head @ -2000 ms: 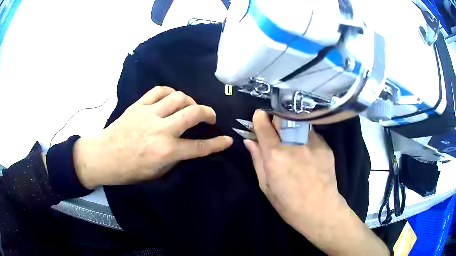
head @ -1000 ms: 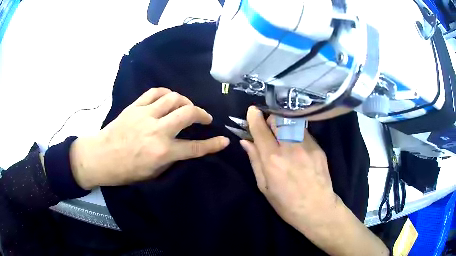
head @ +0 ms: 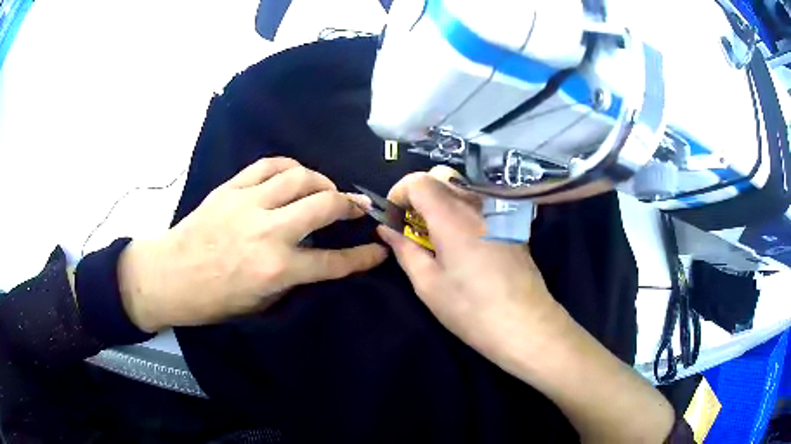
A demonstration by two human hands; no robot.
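Observation:
A large black garment piece (head: 286, 95) lies spread on the white table, partly under the sewing machine head (head: 486, 78). My right hand (head: 477, 260) holds small thread snips (head: 418, 229) with yellow on the handle, their silver blades pointing up and left. My left hand (head: 251, 243) rests on the cloth, thumb and forefinger close to the blades. The forefinger tip is at the blades. Whether the fingers pinch cloth or thread I cannot tell. The presser foot area (head: 447, 143) is just above my right hand, and a small brass-coloured bit (head: 390, 150) shows on the black cloth.
A curved shiny guard (head: 629, 143) and a pale grey block (head: 510, 221) hang by the machine head, close to my right hand. Dark-handled scissors (head: 679, 334) lie on the table at right. A thin thread (head: 130, 195) lies at left. A blue crate (head: 746, 395) is at lower right.
My right hand has moved left and slightly up from beside the grey block, bringing the snips to my left fingertips. The yellow handle now shows. My left hand has barely moved.

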